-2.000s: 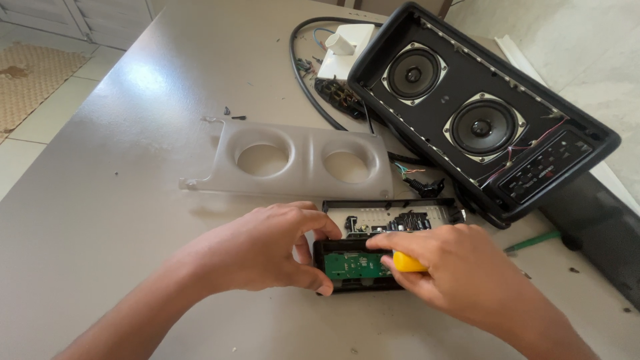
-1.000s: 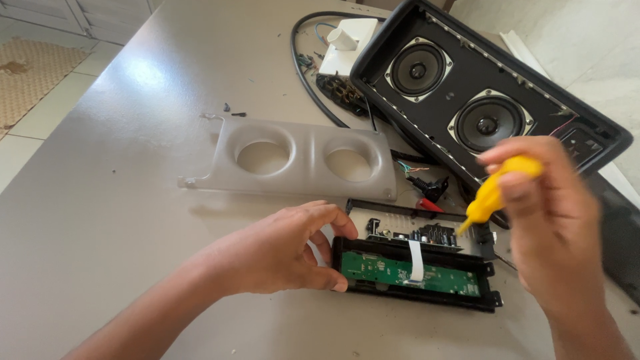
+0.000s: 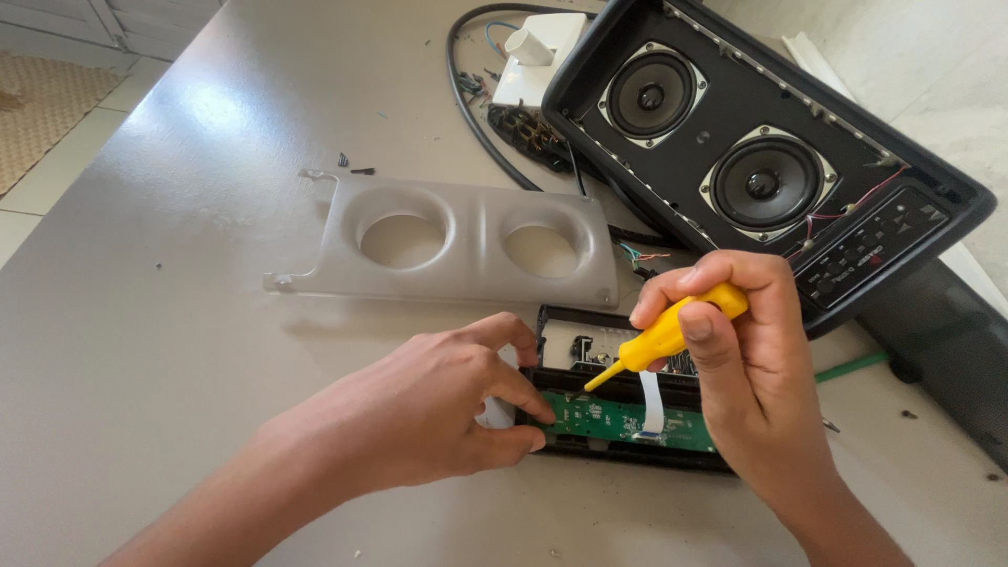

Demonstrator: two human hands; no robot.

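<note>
My right hand (image 3: 756,362) grips a yellow-handled screwdriver (image 3: 661,335), its shaft slanting down to the left. The tip is at the upper left part of a green circuit board (image 3: 606,419); whether it touches a screw cannot be told. The board lies in a black plastic housing (image 3: 622,455), and a white ribbon cable (image 3: 652,402) runs up from it. My left hand (image 3: 449,394) holds the left end of the housing, fingertips on the board's edge and thumb at the near side. Behind the board, a second section with black and silver parts is partly hidden by my right hand.
A translucent plastic panel (image 3: 480,236) with two round openings lies behind my left hand. At the right rests a black speaker cabinet (image 3: 709,150) with two drivers. A white box (image 3: 543,59), a black cable (image 3: 465,102) and loose wires (image 3: 634,253) lie near it. Small screws (image 3: 909,414) sit at right.
My right hand has come down and left from its raised position a second ago, bringing the screwdriver tip to the board's left part. My left hand stays at the housing's left end.
</note>
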